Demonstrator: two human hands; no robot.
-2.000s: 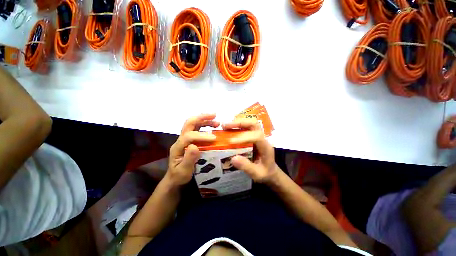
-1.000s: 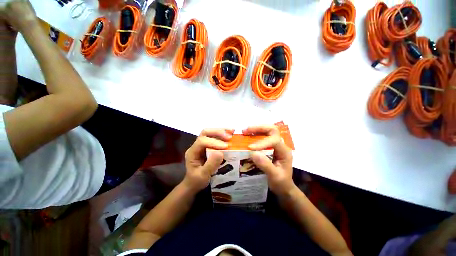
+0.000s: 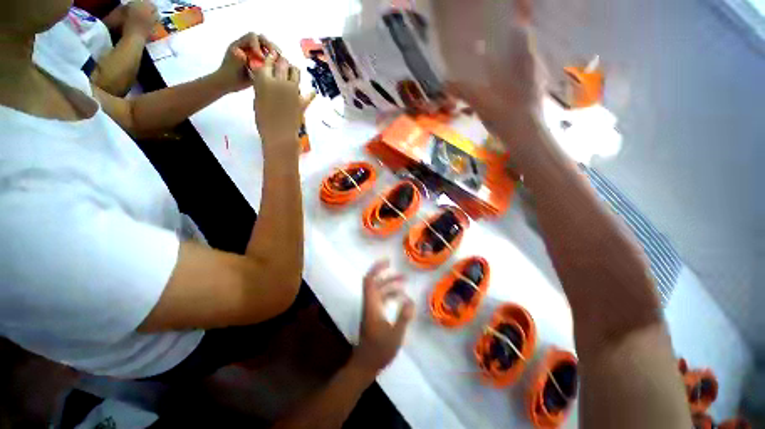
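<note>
My left hand (image 3: 384,318) is raised at the table's front edge, fingers apart and empty, near a row of coiled orange cables (image 3: 459,292) tied with pale bands. My right hand (image 3: 491,59) is stretched out at the top, blurred and partly cut off by the frame edge. It is beside a white printed box (image 3: 356,71) with black product pictures. Whether it holds the box is not clear. Orange cartons (image 3: 411,138) lie below the box, behind the cable row.
A person in a white shirt (image 3: 92,243) sits at the left, both hands raised over the table. Another person's arm (image 3: 126,50) is beyond. Ribbed grey items (image 3: 642,226) lie right of my forearm. More orange coils (image 3: 700,390) are at the lower right.
The view has swung left. The box no longer sits between both hands over my lap. My hands have parted, the right reaching far out over the table.
</note>
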